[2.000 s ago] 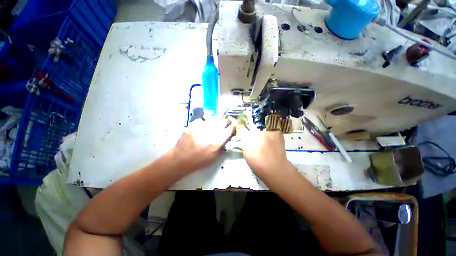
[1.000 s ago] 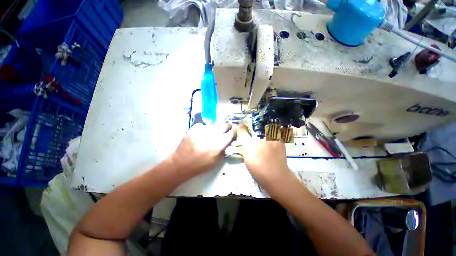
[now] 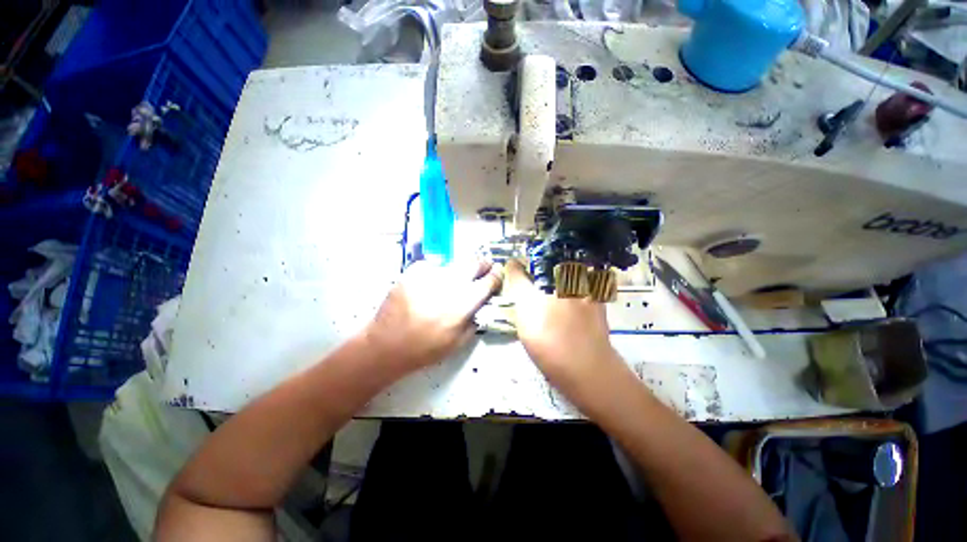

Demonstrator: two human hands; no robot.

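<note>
The off-white sewing machine (image 3: 679,159) stands across the table. My left hand (image 3: 429,307) and my right hand (image 3: 557,323) are close together just in front of the needle area (image 3: 511,250). Their fingers pinch a small bunched pale garment piece (image 3: 496,315), mostly hidden under them and washed out by glare. The blue-sleeved lamp (image 3: 436,212) shines just left of the needle. The ribbed brass-coloured guide (image 3: 585,282) sits right of the needle, above my right hand.
Thread snips (image 3: 691,299) and a white pen (image 3: 739,324) lie right of the needle. A small metal tray (image 3: 869,363) is at the table's right end, with a cloth bin (image 3: 910,466) below. Blue crates (image 3: 133,265) stand left; pale cloth (image 3: 148,455) hangs at the left knee.
The camera view has shifted a little. Both hands keep nearly the same place and pose at the needle, with the cloth still between them.
</note>
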